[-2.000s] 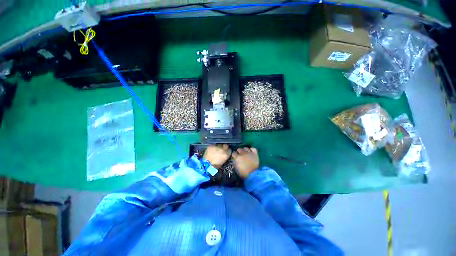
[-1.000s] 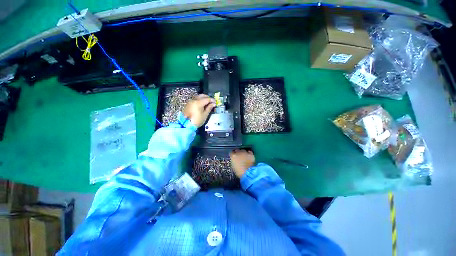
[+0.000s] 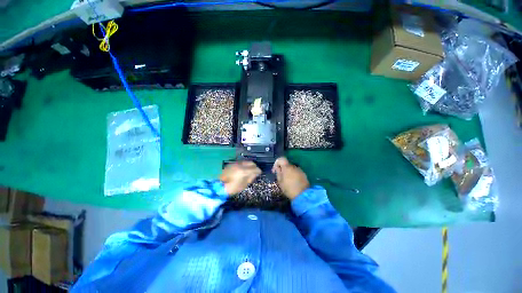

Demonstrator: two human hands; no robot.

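My left hand [image 3: 240, 176] is over the left part of the black front tray [image 3: 229, 164], fingers bent together. My right hand [image 3: 291, 177] is at the tray's right side, fingertips near the fixture's front end. Any tiny part in the fingertips is too small to see. The front tray holds a dark reddish-brown heap of small metal parts [image 3: 257, 193]. The black fixture [image 3: 260, 86] stands beyond, with a silver metal block [image 3: 258, 133] and a small yellow piece [image 3: 257, 106]. The left tray [image 3: 186, 114] and right tray [image 3: 336, 117] hold paler heaps.
A labelled clear bag [image 3: 133, 150] lies left. A thin dark tool [image 3: 339, 185] lies right of the front tray. Bags of parts [image 3: 429, 151], a cardboard box [image 3: 406, 48] and a clear plastic bag [image 3: 469, 71] are at right. A black case [image 3: 137, 51] and blue cord [image 3: 129, 88] are upper left.
My left hand has moved from the fixture's yellow piece back to the front tray. My right hand has stayed near the front tray. The view has shifted slightly.
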